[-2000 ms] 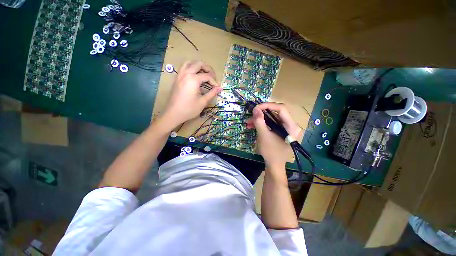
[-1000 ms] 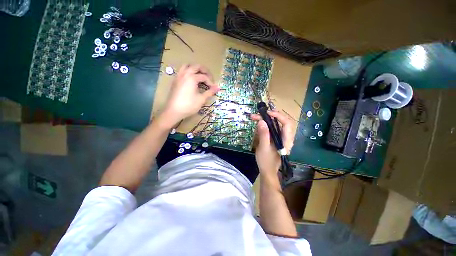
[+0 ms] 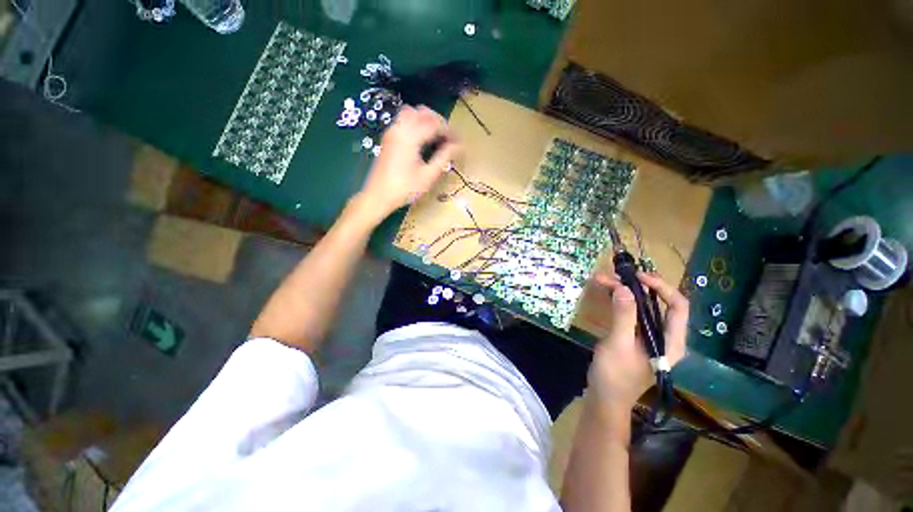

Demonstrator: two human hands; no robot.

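My right hand (image 3: 641, 335) holds a black soldering iron (image 3: 651, 315), its thin tip pointing up over the right edge of the green circuit board panel (image 3: 571, 225). The panel lies on a tan cardboard sheet (image 3: 501, 130). Several dark and reddish lead wires (image 3: 486, 240) run from its left part, with white discs (image 3: 440, 295) at their ends near the front edge. My left hand (image 3: 410, 160) is blurred, beside the pile of white discs (image 3: 375, 105) with dark leads. Its fingers are curled; whether it holds anything cannot be told.
A second, paler panel (image 3: 280, 100) lies at left on the green bench. A large brown carton (image 3: 741, 80) stands beyond the worked panel. At right are the soldering station (image 3: 791, 315), a solder wire spool (image 3: 869, 255) and loose rings (image 3: 719, 265). A clear bottle (image 3: 220, 12) is at the far left.
My left hand has moved off the panel to the disc pile. My right hand has drawn the iron to the panel's right side. The camera view has shifted and tilted.
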